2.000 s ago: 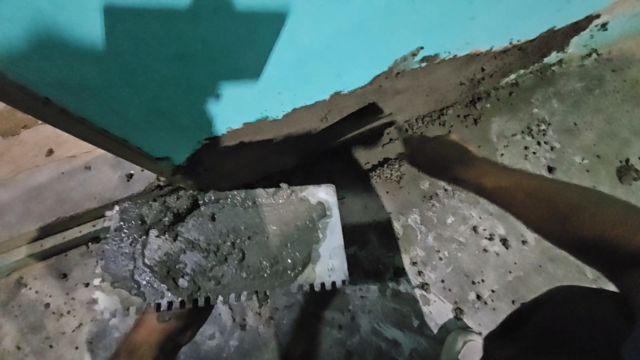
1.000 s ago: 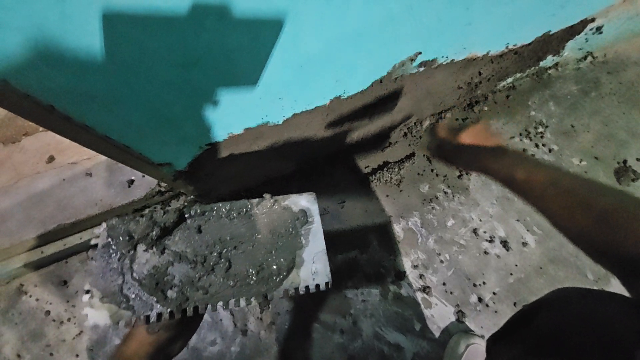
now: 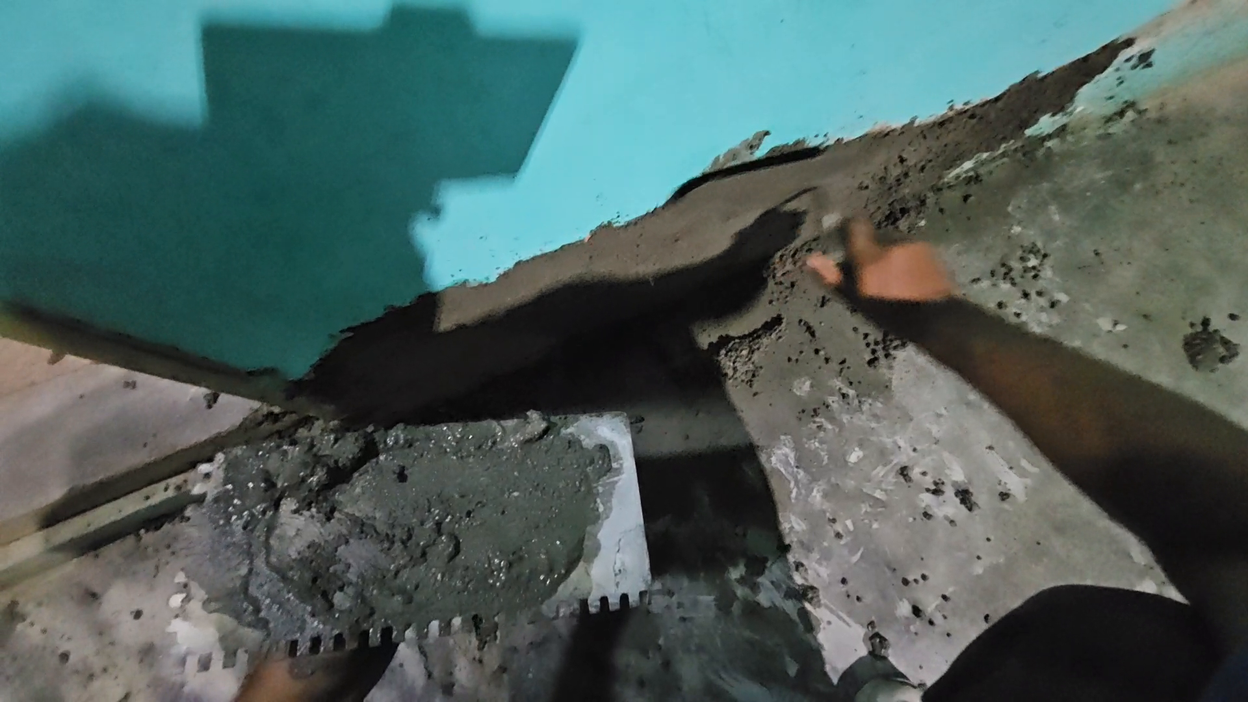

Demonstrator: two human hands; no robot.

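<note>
A notched trowel (image 3: 624,507) lies flat at lower left, its toothed edge facing me, loaded with wet grey mortar (image 3: 439,517). My left hand (image 3: 317,675) holds it from beneath; most of that hand is hidden. My right hand (image 3: 892,268), motion-blurred, is at the foot of the turquoise wall (image 3: 780,68), gripping what appears to be a trowel (image 3: 746,195). The blade is hard to tell from the mortar band (image 3: 585,258) it rests on or near. That band runs along the wall's base, partly in deep shadow.
Mortar crumbs (image 3: 746,361) are scattered over the rough concrete floor (image 3: 1102,322). A dark edge strip (image 3: 127,356) borders the wall at left, with a pale ledge (image 3: 107,512) below it. My dark-clothed knee (image 3: 1072,643) and part of a shoe (image 3: 873,678) show at lower right.
My right hand has moved right along the wall's base and turned, so more of its lit side shows. The mortar-loaded notched trowel remains at lower left.
</note>
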